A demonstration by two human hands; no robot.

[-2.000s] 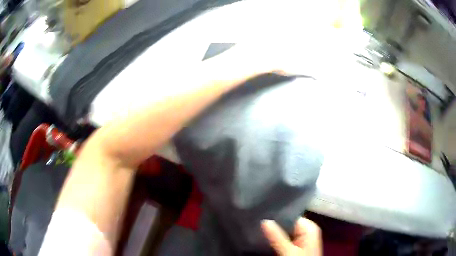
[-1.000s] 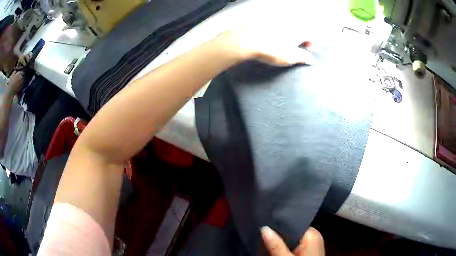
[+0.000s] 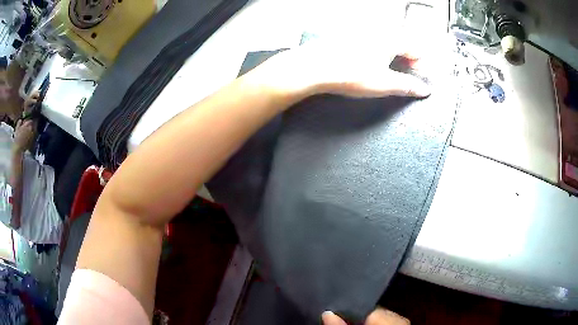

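The dark grey cut panel lies over the white sewing table and hangs off its front edge. My left hand reaches across and lies on the panel's upper part, washed out by glare; its fingertips are near the needle area. My right hand is at the bottom edge, partly cut off, with thumb and fingers gripping the panel's lower end. The panel's right edge curves up towards the needle area of the sewing machine.
A stack of dark cut panels lies far left on the table. A yellow machine head stands behind it. Another person is at the left. A dark-red-edged phone lies at the right. A red frame is below left.
The panel's right edge now shows as a smooth curve, and its left part is spread lower. My left hand has moved slightly right. My right hand is lower in the picture. The view has shifted.
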